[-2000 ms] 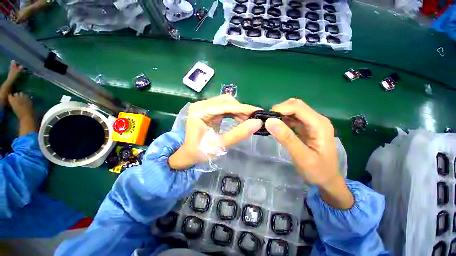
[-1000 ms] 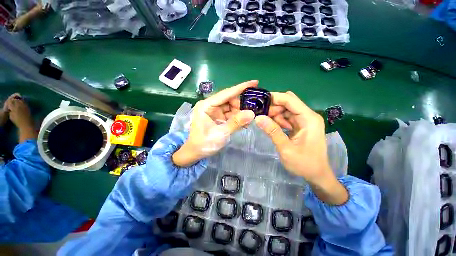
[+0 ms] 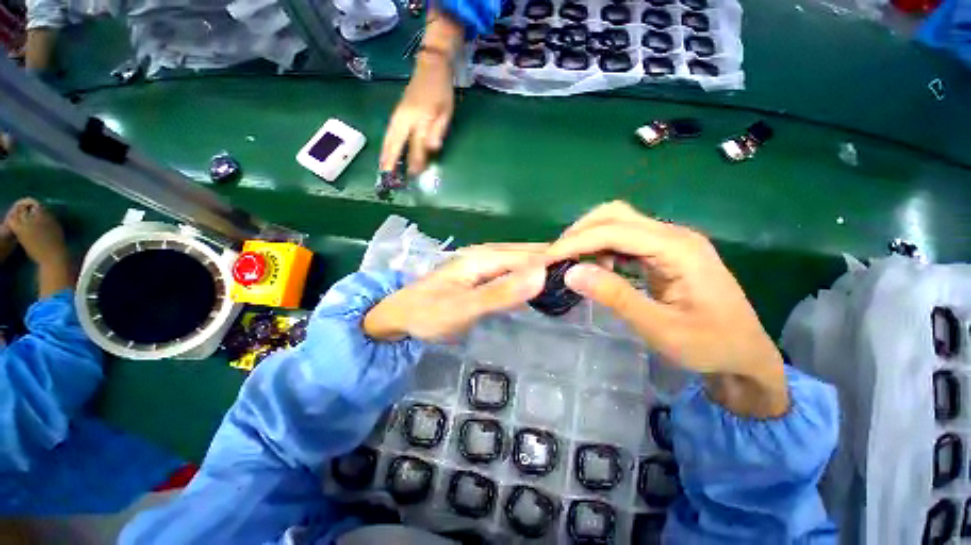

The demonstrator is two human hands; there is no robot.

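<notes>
A black watch case [image 3: 556, 290] is held between my two hands above the far part of the tray. My left hand [image 3: 468, 290] grips its left side with thumb and fingers. My right hand [image 3: 676, 287] grips its right side, with the fingers arched over the top. Much of the case is hidden by the fingers. The translucent blister tray [image 3: 437, 373] lies below, with several black cases in the nearer pockets and some pockets without a case.
Electronic modules [image 3: 745, 142] and a white square unit [image 3: 331, 149] lie on the green belt [image 3: 554, 149]. Another person's hand [image 3: 418, 117] touches a module. The E-stop [image 3: 251, 268] and round fixture [image 3: 158, 295] are left; a filled side tray [image 3: 905, 351] is right.
The case has been turned and lowered between my hands, and my right hand now arches over it. Another person's hand has reached in at the belt. The white unit and modules have shifted left.
</notes>
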